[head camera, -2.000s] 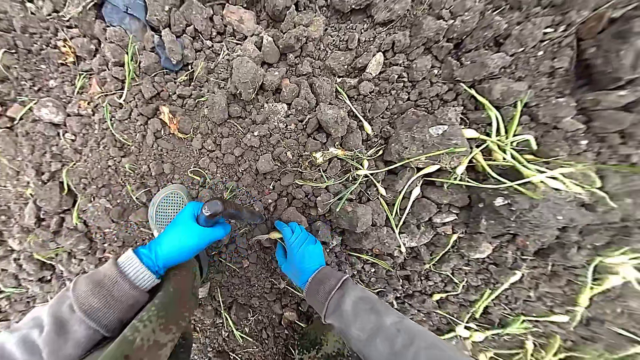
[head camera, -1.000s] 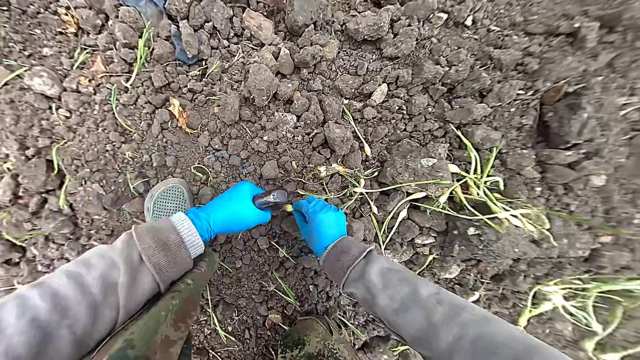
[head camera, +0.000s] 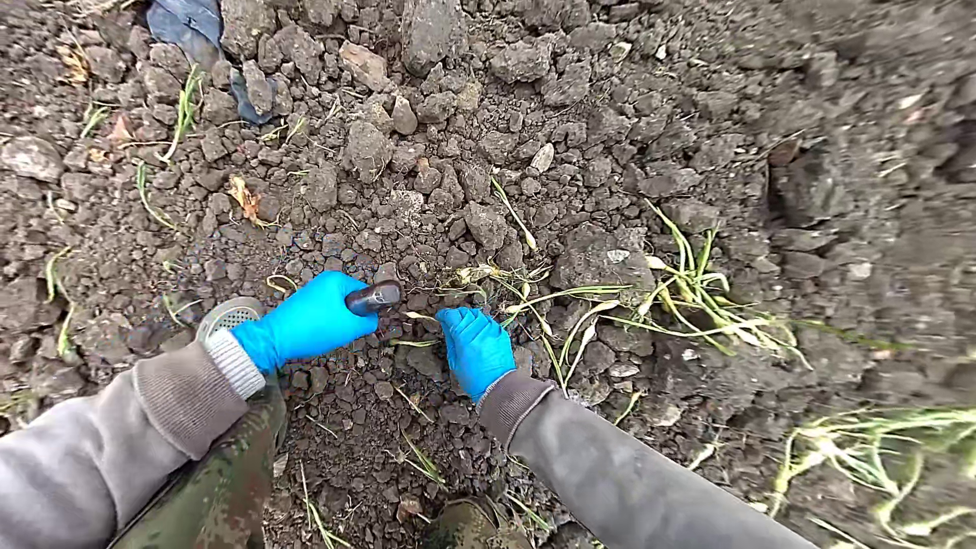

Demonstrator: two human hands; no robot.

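Observation:
My left hand (head camera: 309,320), in a blue glove, is closed around a dark tool handle (head camera: 374,297) whose rounded end points right; the rest of the tool is hidden. To its right, my right hand (head camera: 476,347), also gloved in blue, is low over the soil with fingers together. A small pale bulb (head camera: 419,316) shows at its fingertips; whether the fingers grip it is hard to tell. Just below that lies a thin green shoot (head camera: 413,343). Loose bulb seedlings with long green leaves (head camera: 690,293) lie in a heap right of this hand.
Cloddy brown soil (head camera: 366,427) with stones surrounds both hands. A perforated grey shoe (head camera: 229,314) is beside the left wrist. Dark cloth or plastic (head camera: 187,27) lies at upper left. More pulled seedlings (head camera: 869,450) are at lower right, and small green shoots (head camera: 185,110) stand at left.
The hands, close together at the handle's end one second ago, are now farther apart. Two seconds ago a dark blade-like part showed beyond the left hand; now only the handle's end shows.

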